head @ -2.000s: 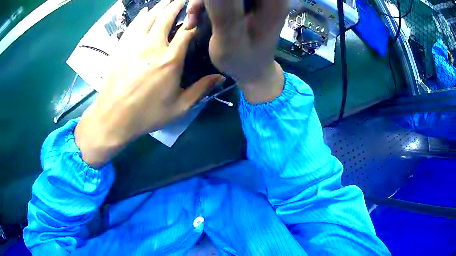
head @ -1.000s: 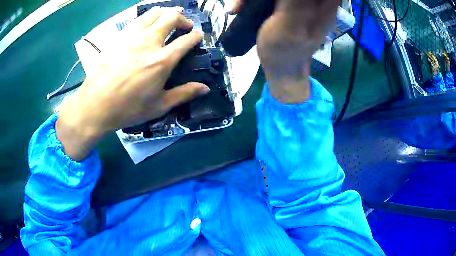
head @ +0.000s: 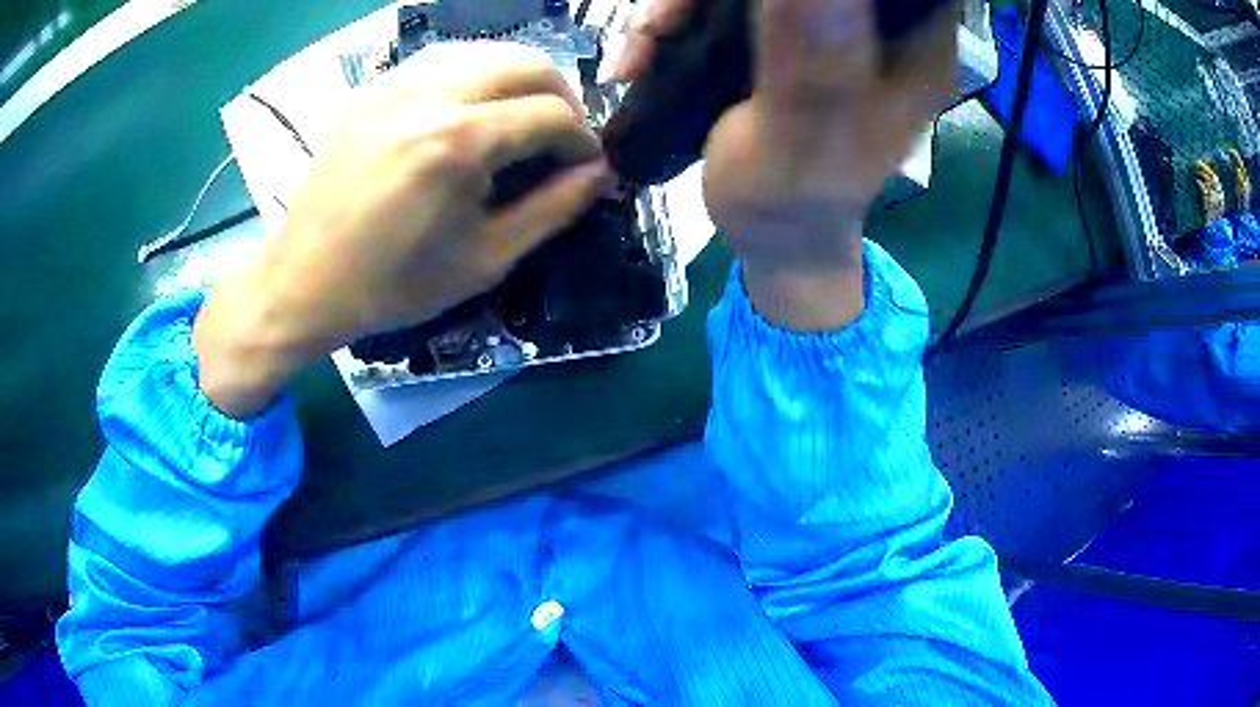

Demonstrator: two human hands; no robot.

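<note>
The device unit (head: 594, 283), black inside with a pale rim, lies on a white sheet (head: 391, 410) on the green bench. My left hand (head: 428, 194) lies over its left part, fingers bent, thumb and fingertips together near the screwdriver's tip end; whether they pinch anything is hidden. My right hand (head: 815, 152) is blurred and grips the thick black electric screwdriver (head: 677, 104), which slants down to the unit's right side. The bit and any screw cannot be made out.
A thin pale and black cable (head: 194, 228) sticks out left of the sheet. A black cord (head: 998, 194) hangs at the right. The feeder (head: 978, 58) is mostly hidden behind my right hand. Blue cloth (head: 1029, 97) lies beyond. Another person's gloved hands (head: 1223, 187) show far right.
The screwdriver has come from the upper right over the unit. My left hand's fingers, spread a second ago, are drawn together towards its tip. The unit sits slightly further right in view.
</note>
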